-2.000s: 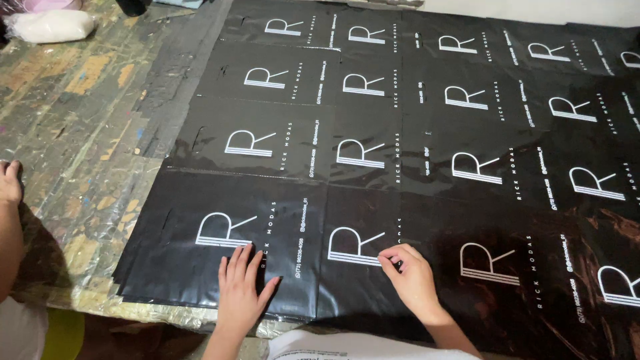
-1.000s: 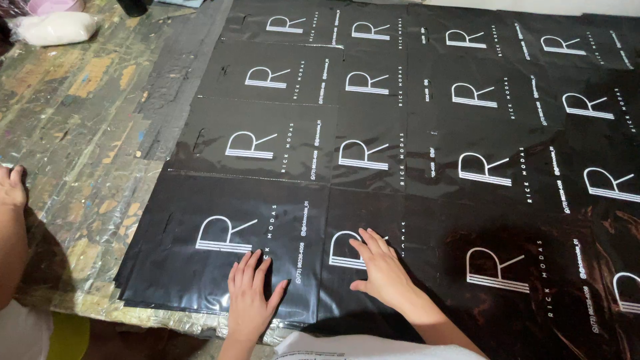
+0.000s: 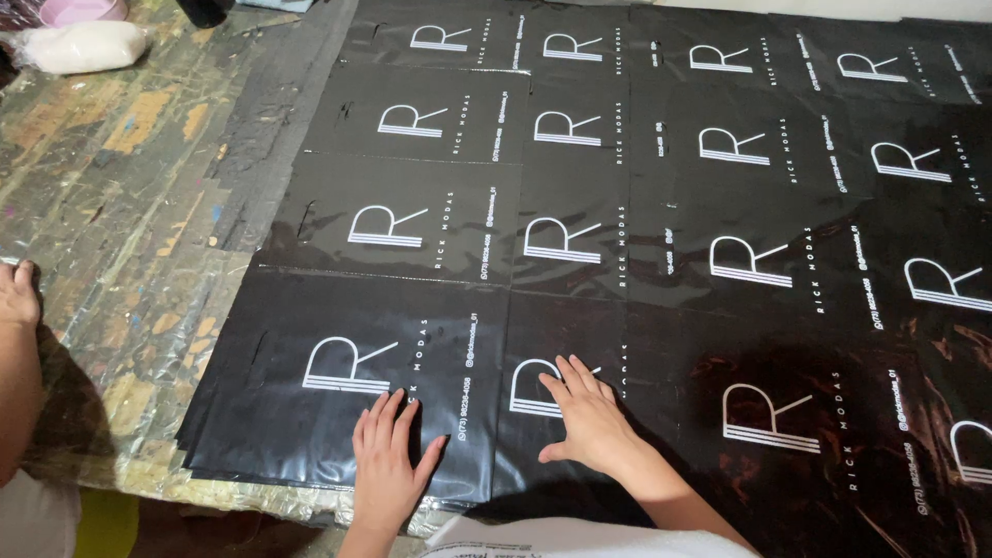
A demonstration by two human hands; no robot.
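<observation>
Black plastic bags (image 3: 256,418) with a white printed emblem and writing lie flat in overlapping rows. My left hand (image 3: 387,457) rests on the nearest bag at the left, fingertips just below its emblem, holding nothing. On the neighbouring bag (image 3: 527,465) lies my right hand (image 3: 585,418), fingers spread and partly over that bag's emblem; nothing is in it either. Slots show near the left edges of the leftmost bags.
A worn, stained tabletop (image 3: 116,209) under clear film shows at the left. Another person's hand (image 3: 17,294) rests on its left side. At the top left are a plastic-wrapped white bundle (image 3: 85,46), a pink bowl (image 3: 81,9) and a dark cylindrical object (image 3: 201,9).
My right hand has gone from bent, gathered fingers to spread fingers laid on the bag, slightly to the left. My left hand stays on the nearest left bag.
</observation>
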